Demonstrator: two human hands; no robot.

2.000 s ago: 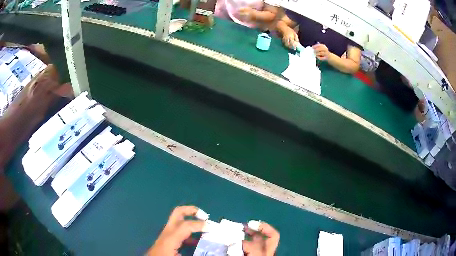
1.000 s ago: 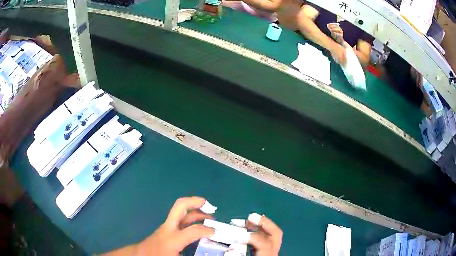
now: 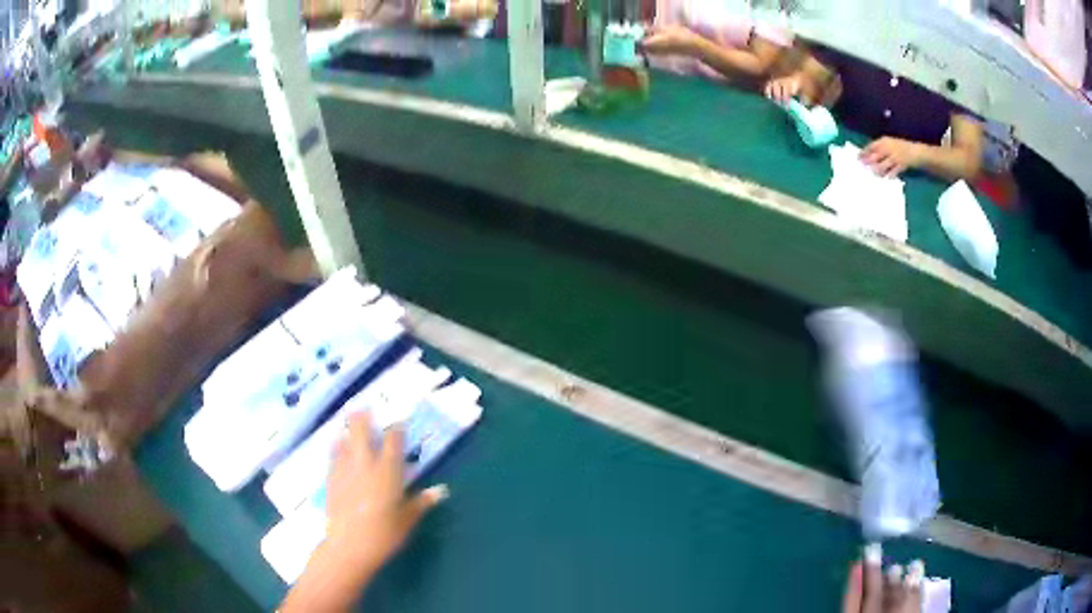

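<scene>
Two slanted piles of flat white and light-blue carton blanks lie on the bench at left, a rear pile (image 3: pixel 293 377) and a front pile (image 3: pixel 437 425). My left hand (image 3: pixel 365 491) is over the front pile, fingers spread, with a white-capped fingertip. A blurred carton (image 3: pixel 892 431) stands out over the rail and belt at right. My right hand (image 3: pixel 886 587) is cut off by the bottom edge, its capped fingertips just below the carton's lower end. I cannot tell whether they grip it.
A brown box (image 3: pixel 180 317) full of printed cartons stands at far left. The pale rail (image 3: pixel 635 413) edges the sunken green belt (image 3: pixel 671 317). A white post (image 3: pixel 299 144) rises behind the piles. Two people sit opposite, with white sheets (image 3: pixel 868 198) before them. Cartons (image 3: pixel 1054 595) show at the lower right corner.
My left hand has left the small carton work at bottom centre and moved left onto the front pile. My right hand has moved right, beside the carton over the rail. The view has swung left.
</scene>
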